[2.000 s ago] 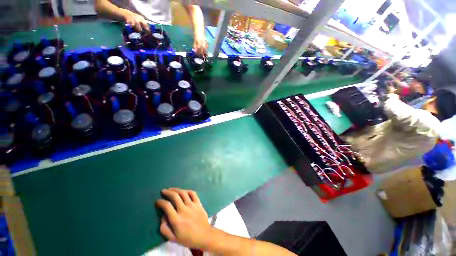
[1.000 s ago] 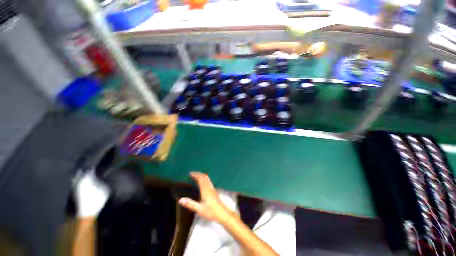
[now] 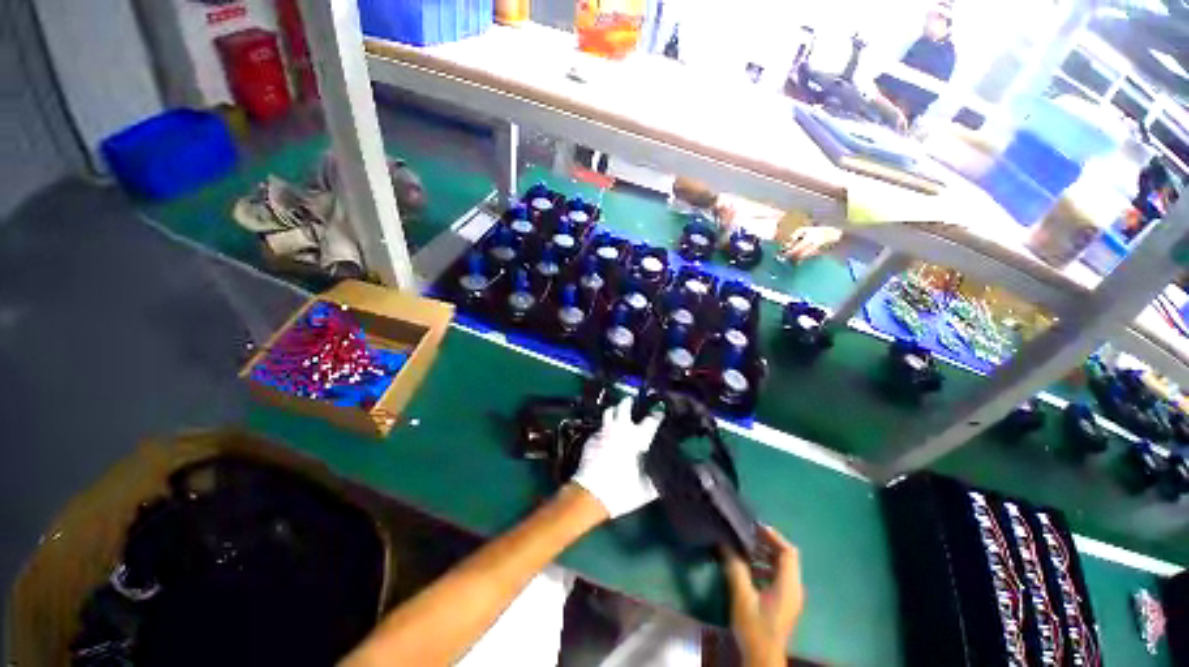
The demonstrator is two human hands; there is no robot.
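Observation:
Black plastic housings (image 3: 694, 476) are at the middle of the green bench, in front of me. My left hand (image 3: 618, 459), in a white glove, is on the black parts from the left side; its fingertips are partly lost among them. My bare right hand (image 3: 767, 582) holds the near right end of a housing, tilted. More dark parts (image 3: 548, 430) lie just left of my gloved hand. Finished-stage units with silver discs and blue cells (image 3: 602, 280) stand in rows on a blue sheet behind.
A brown carton of blue, red and white pieces (image 3: 415, 341) is on the bench at left. A large housing carton (image 3: 372, 547) stands lower left. A long black driver tray (image 3: 932, 560) is at right. Metal posts (image 3: 359, 156) hold a shelf (image 3: 626, 115). Another person's hand (image 3: 811, 242) is beyond.
The view has swung. My gloved left hand has come from the carton at lower left to the bench. Black housings are now between my hands; my right hand, empty before, now holds one.

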